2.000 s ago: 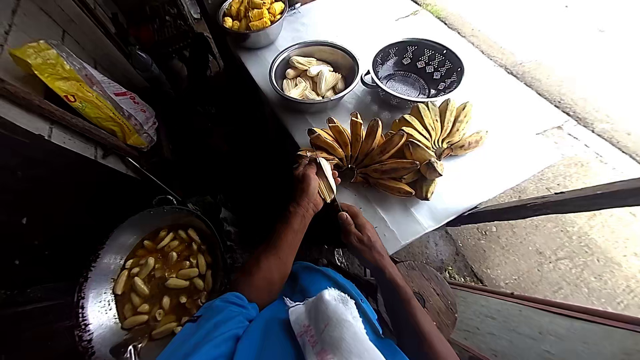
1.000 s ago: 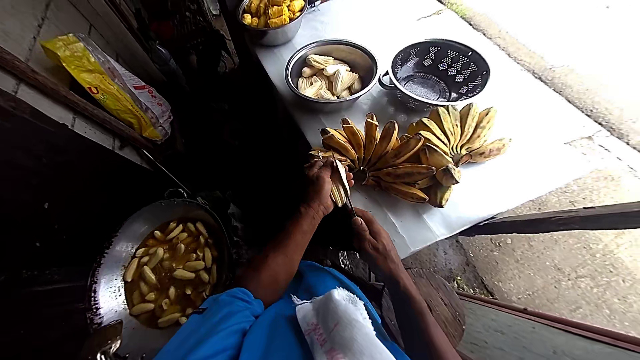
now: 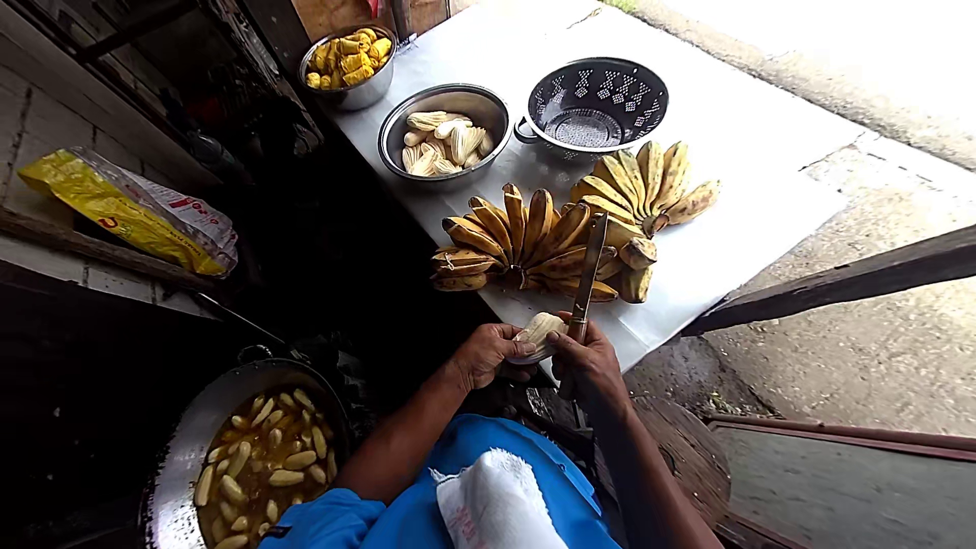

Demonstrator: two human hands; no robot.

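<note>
My left hand (image 3: 489,355) grips one end of a peeled, sliced banana (image 3: 540,338). The fingertips of my right hand (image 3: 589,358) touch its other end, while that hand holds a knife (image 3: 588,278) with its blade pointing up and away. Beyond my hands lie two bunches of ripe bananas, a nearer one (image 3: 526,236) and a farther one (image 3: 648,183). A steel bowl (image 3: 494,114) of peeled, slit bananas stands behind them, next to a dark metal colander (image 3: 610,91).
A wok (image 3: 164,488) of bananas in bubbling liquid sits at lower left. A steel pot (image 3: 374,93) with yellow pieces stands on the table's far left corner. A yellow plastic bag (image 3: 145,210) lies on a ledge. A wooden beam (image 3: 839,293) slants at right.
The knife blade was down at the banana between my hands; now it points upward, clear of the banana. The sliced banana is spread wider between my hands.
</note>
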